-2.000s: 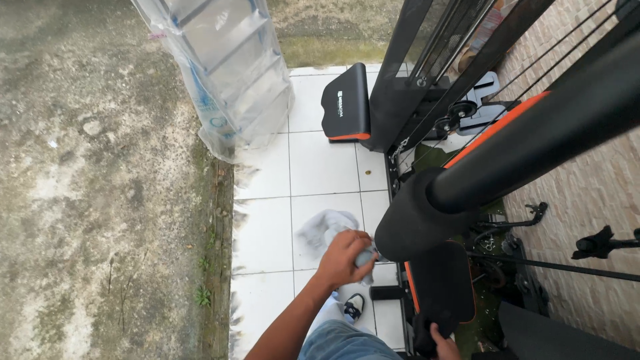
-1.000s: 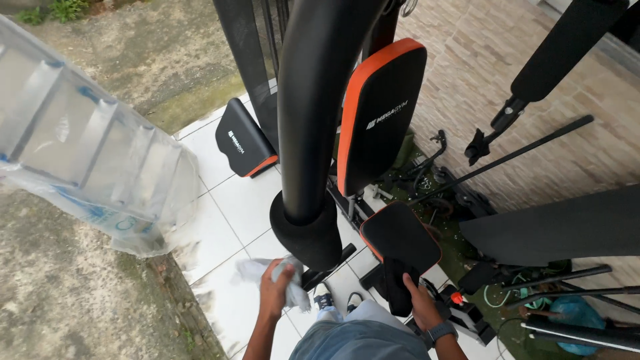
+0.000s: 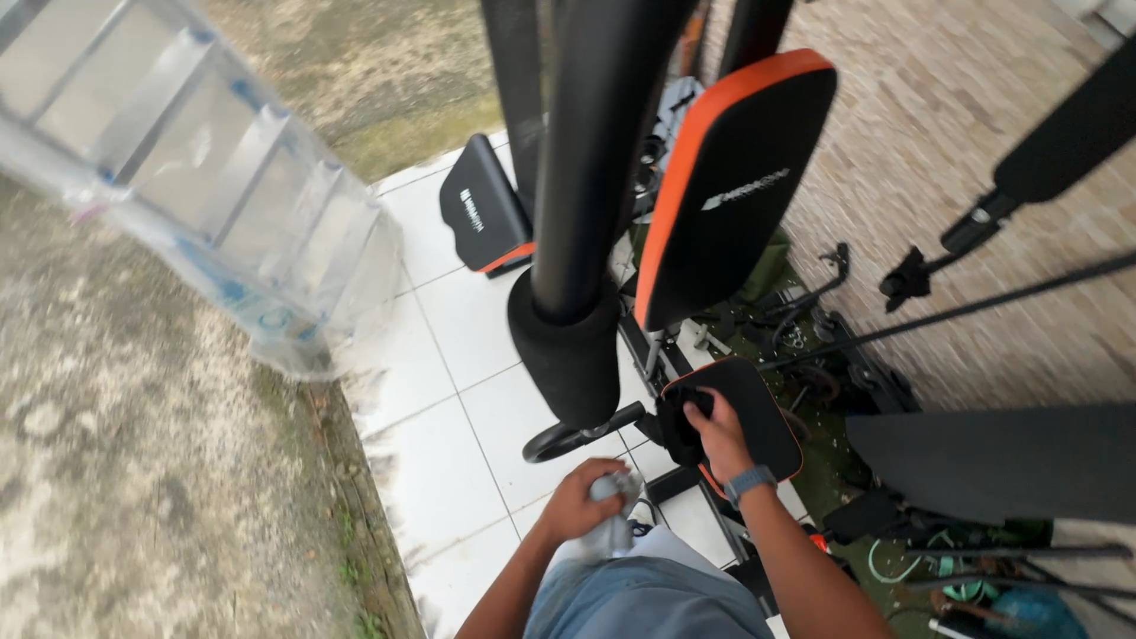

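Observation:
My left hand (image 3: 581, 501) grips a crumpled light grey cloth (image 3: 611, 525) in front of my body, below the foam-covered end (image 3: 568, 355) of a thick black machine arm. In my right hand (image 3: 717, 435) is a bunched black cloth (image 3: 682, 424), held over the black seat pad (image 3: 754, 417) with orange edging. Behind the seat stands the upright backrest pad (image 3: 737, 186) of the exercise machine, black with an orange side. A curved black handle (image 3: 577, 435) lies between the foam end and my left hand.
A plastic-wrapped ladder (image 3: 222, 169) slants at the left above rough concrete. Another black pad (image 3: 484, 209) is beyond the foam end. White floor tiles (image 3: 426, 444) run along the concrete edge. To the right are a black bar (image 3: 958, 306), a padded arm (image 3: 1056, 133) and a brick-patterned wall.
The view has swung toward the backrest since the oldest frame. My right hand with the black cloth has moved from the seat's near edge to over the seat. The grey cloth stays in my left hand.

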